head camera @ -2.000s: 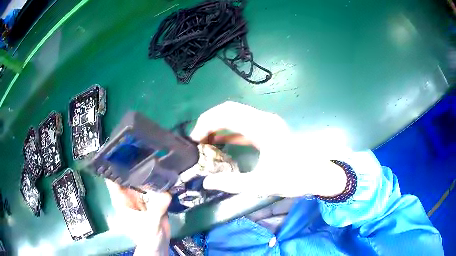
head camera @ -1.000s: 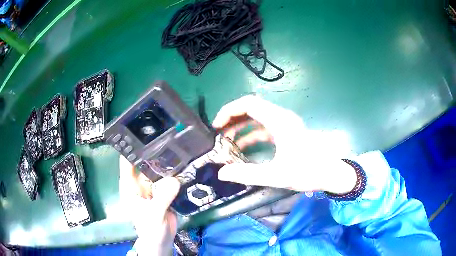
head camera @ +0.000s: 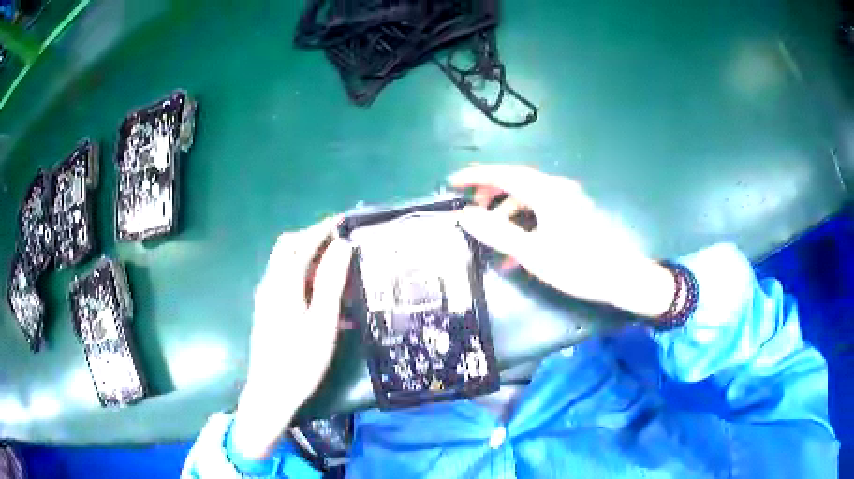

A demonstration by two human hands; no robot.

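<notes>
A palm-sized unit (head camera: 421, 309) is held over the bench's front edge, its circuit board side facing me, with white and silver parts on black. A raised dark rim runs around the board. My left hand (head camera: 304, 309) holds its upper left corner and left side. My right hand (head camera: 552, 239) holds its upper right corner with the fingertips. The screen side is hidden. A tangled heap of black sealing rings (head camera: 403, 42) lies on the green bench beyond the unit, one loop sticking out to the right.
Several closed, mottled units (head camera: 150, 168) lie on the green bench (head camera: 655, 122) at the left. Another dark object (head camera: 326, 438) shows below my left wrist, partly hidden. A blue floor (head camera: 796, 271) shows past the bench's right edge.
The unit was open with its screen and inner half showing; now its board side faces me. My hands have moved to its two upper corners. The bench view has shifted upward.
</notes>
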